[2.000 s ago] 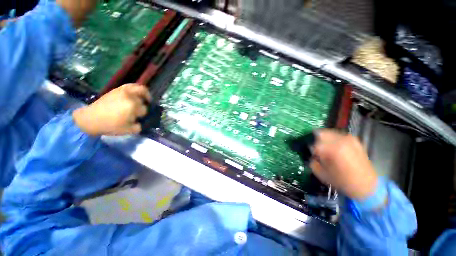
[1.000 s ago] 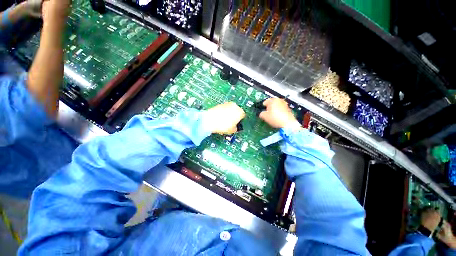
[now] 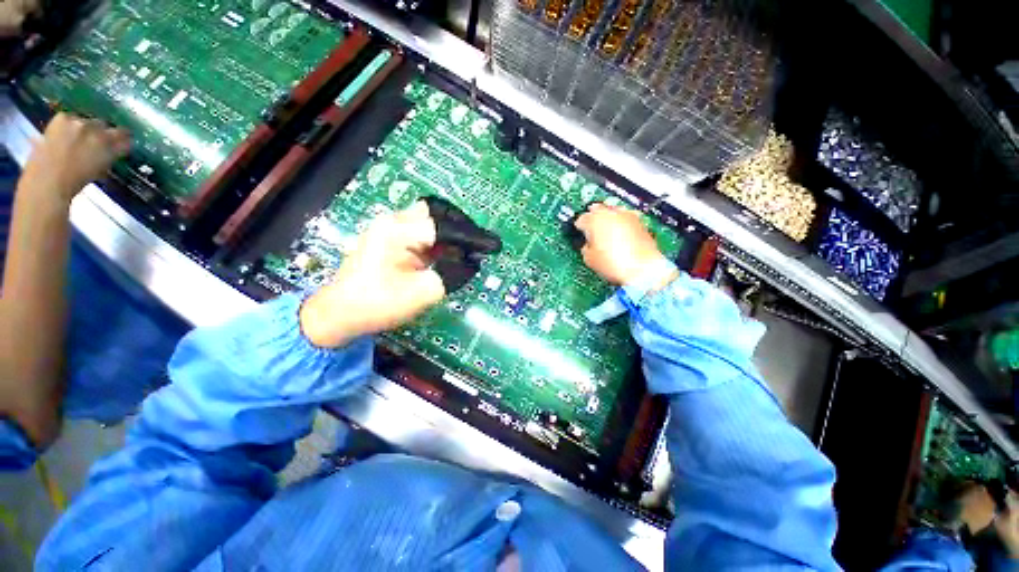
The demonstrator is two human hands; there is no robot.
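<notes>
A large green circuit board lies in a black carrier with dark red side bars, in front of me. My left hand is over the board's left-middle part, with black coverings on its fingertips, thumb and fingers apart; no part shows between them. My right hand is over the board's far right part, fingers bent down; its fingertips are partly hidden, and whether they hold something cannot be seen. A light blue band is at my right wrist. Small blue parts stand on the board's middle.
A second board in its carrier lies at the left, with another person's arm over it. Behind the metal rail stand clear stacked trays, then cream parts, silver-grey parts and blue-violet parts. Another person's hands are far right.
My left hand has moved left from the board's middle and its fingers have spread. My right hand is nearly where it was. The neighbour's arm at left has come down toward the near edge.
</notes>
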